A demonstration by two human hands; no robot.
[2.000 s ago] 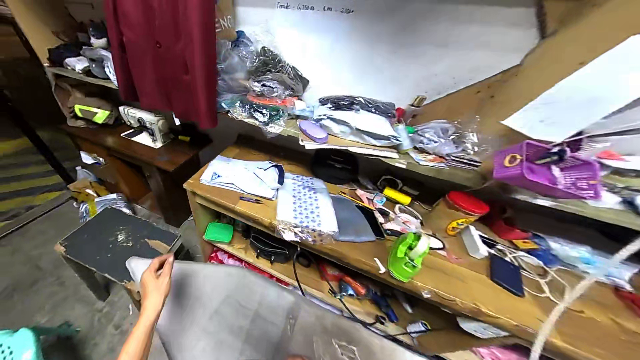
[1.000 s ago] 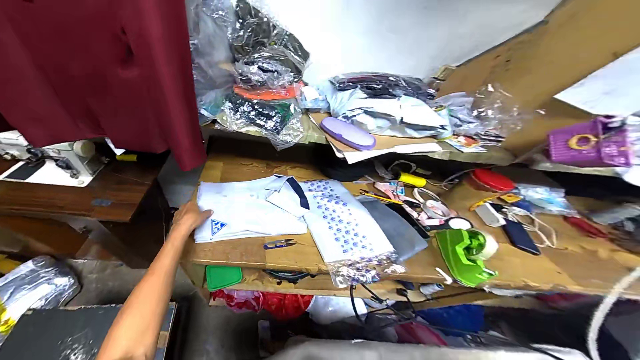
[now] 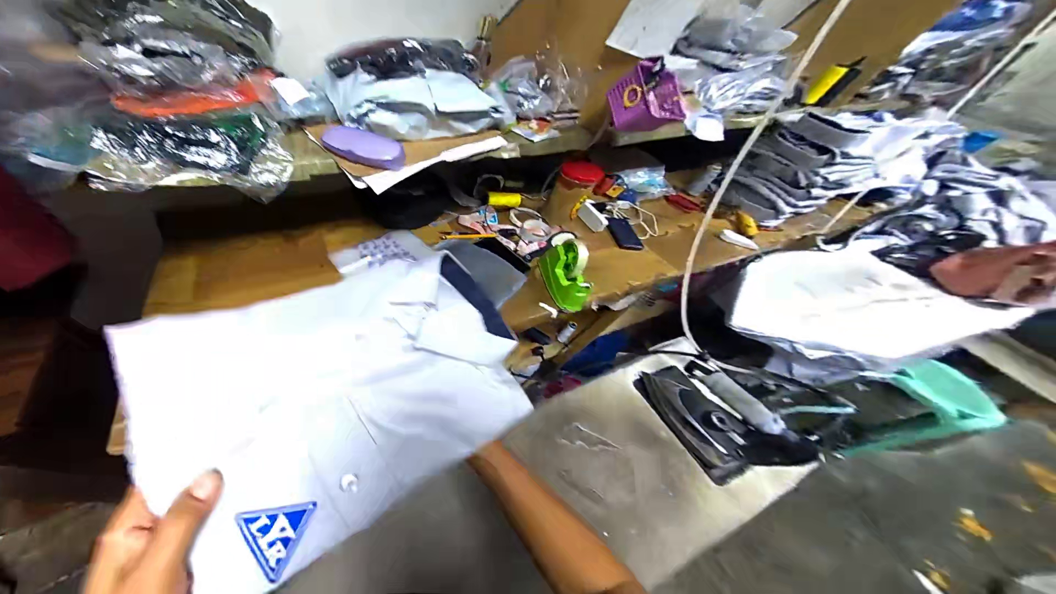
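Observation:
A folded white shirt (image 3: 330,371) with a dark inner collar and a blue triangular patch is lifted off the shelf, at the left and middle of the view. My left hand (image 3: 157,536) grips its lower left edge, thumb on top. My right forearm reaches under the shirt from below; the right hand (image 3: 487,458) is mostly hidden beneath it, so its fingers cannot be seen. Behind the shirt lies a patterned folded cloth (image 3: 384,252) in plastic. A green tape dispenser (image 3: 565,272) stands right of the collar.
An electric iron (image 3: 726,421) lies on a grey padded board (image 3: 594,462). A white cable hangs in front of the shelves. Bagged garments (image 3: 412,91), a purple basket (image 3: 648,99) and a purple oval case (image 3: 363,147) sit on the upper shelf. Stacked clothes fill the right side.
A second ago the shirt lay on the wooden shelf with a hand at its left edge; now it is raised and held. The view has swung right, bringing the iron into sight.

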